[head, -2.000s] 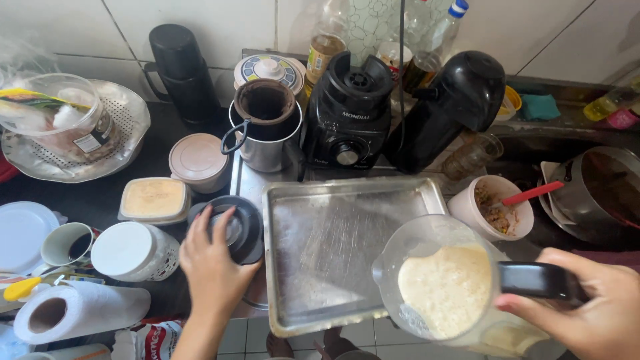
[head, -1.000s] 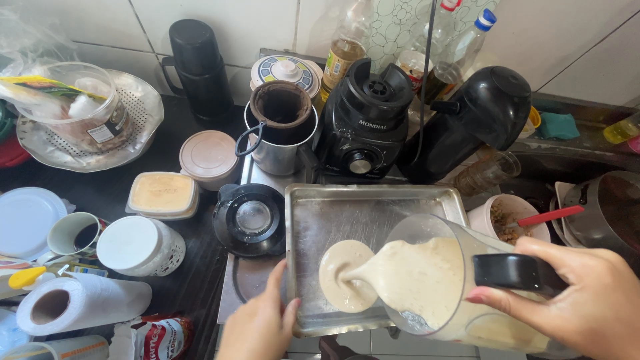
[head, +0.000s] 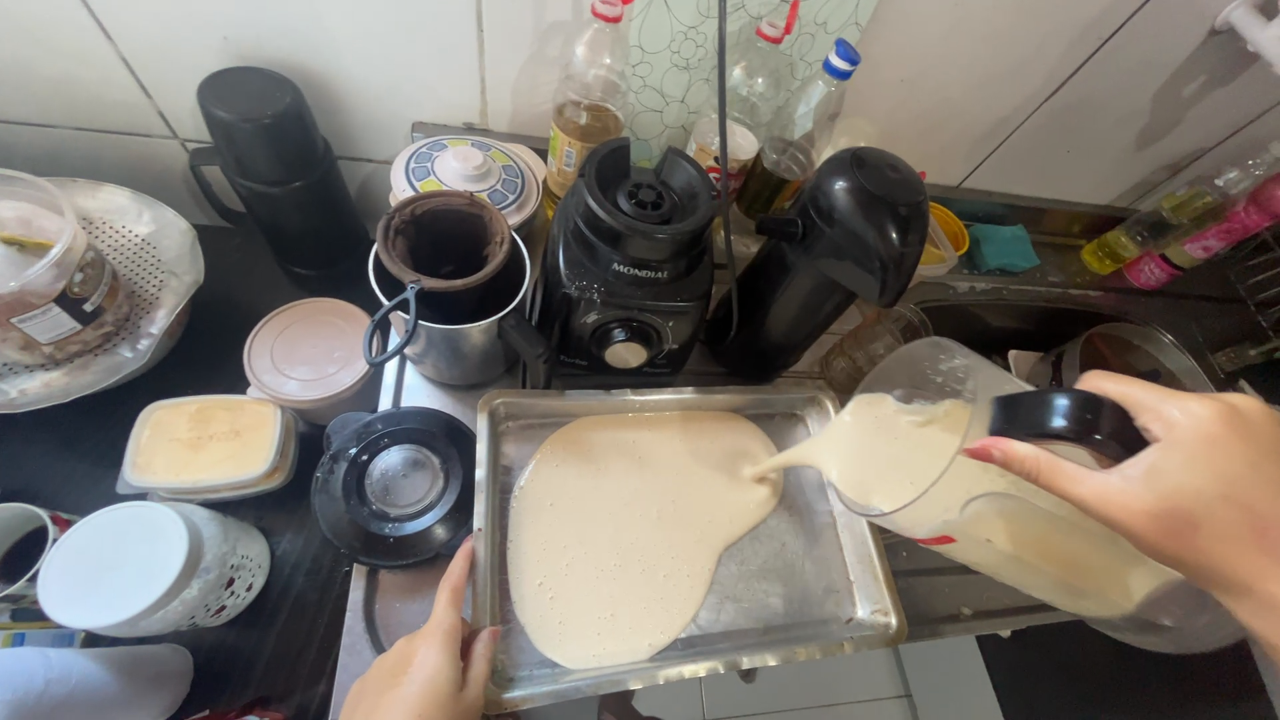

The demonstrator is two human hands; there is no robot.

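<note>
My right hand (head: pixel 1190 480) grips the black handle of a clear blender jar (head: pixel 1040 540), tilted to the left. Pale batter (head: pixel 630 520) pours from its spout and spreads over the left and middle of a rectangular metal baking pan (head: pixel 870 610). My left hand (head: pixel 440 640) holds the pan's left edge near its front corner, with the fingertips at the rim. A black blender lid (head: pixel 400 485) lies just left of the pan. Behind the pan stands the black blender base (head: pixel 635 270), without its jar.
A metal pot (head: pixel 460 345) with a cloth strainer, a black pump thermos (head: pixel 830 250) and a glass (head: pixel 875 345) stand behind the pan. Left are plastic tubs (head: pixel 205 445), a white canister (head: pixel 120 570) and a perforated metal bowl (head: pixel 150 260). The sink (head: pixel 1010 305) is at right.
The left hand has gone from the blender lid to the pan's edge. The jar has tipped over the pan, and the batter has spread from a small pool into a wide one.
</note>
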